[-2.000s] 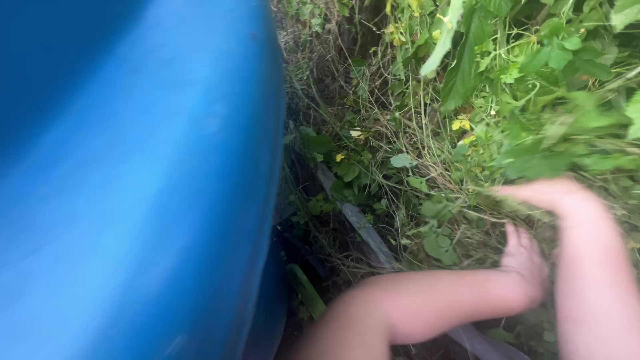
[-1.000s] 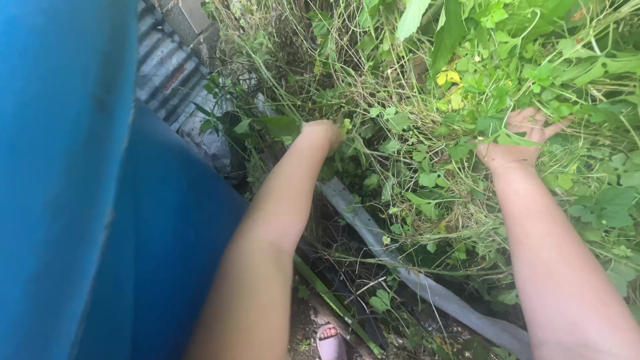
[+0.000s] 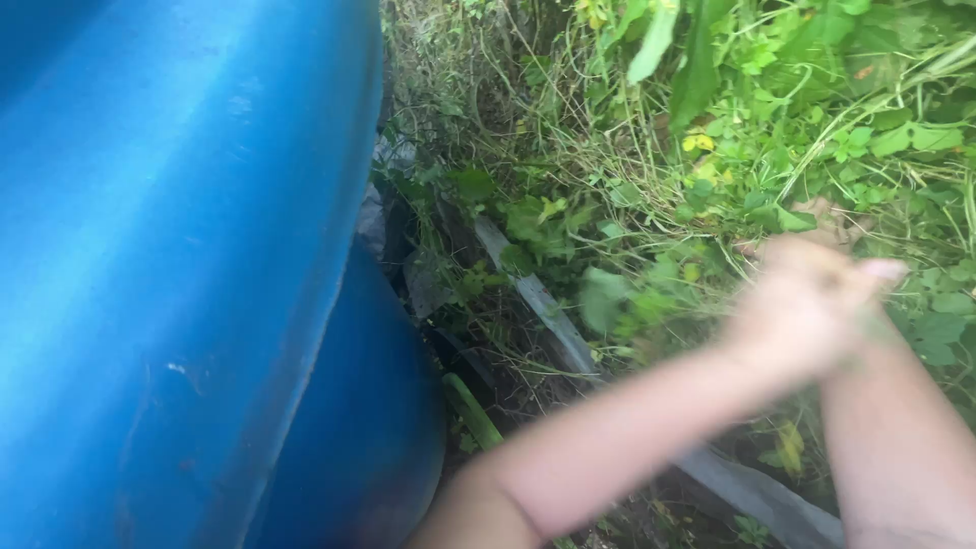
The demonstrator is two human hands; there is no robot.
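Note:
My left hand (image 3: pixel 801 313) reaches across to the right and is blurred by motion. It overlaps the wrist of my right arm, and what it holds, if anything, does not show plainly. Beyond it, my right hand (image 3: pixel 827 221) is among the green leafy vines (image 3: pixel 793 145) and dry stems, partly covered by leaves and by the left hand. Some yellow leaves (image 3: pixel 698 142) lie just above the hands.
A large blue plastic container (image 3: pixel 168 267) fills the left side. A grey strip or board (image 3: pixel 549 309) runs diagonally between it and the vines. Near the container's base lies a green stalk (image 3: pixel 471 412).
My left hand has moved right, from the vines near the grey strip to beside my right wrist. The view has shifted, with the blue container now taking up more of it.

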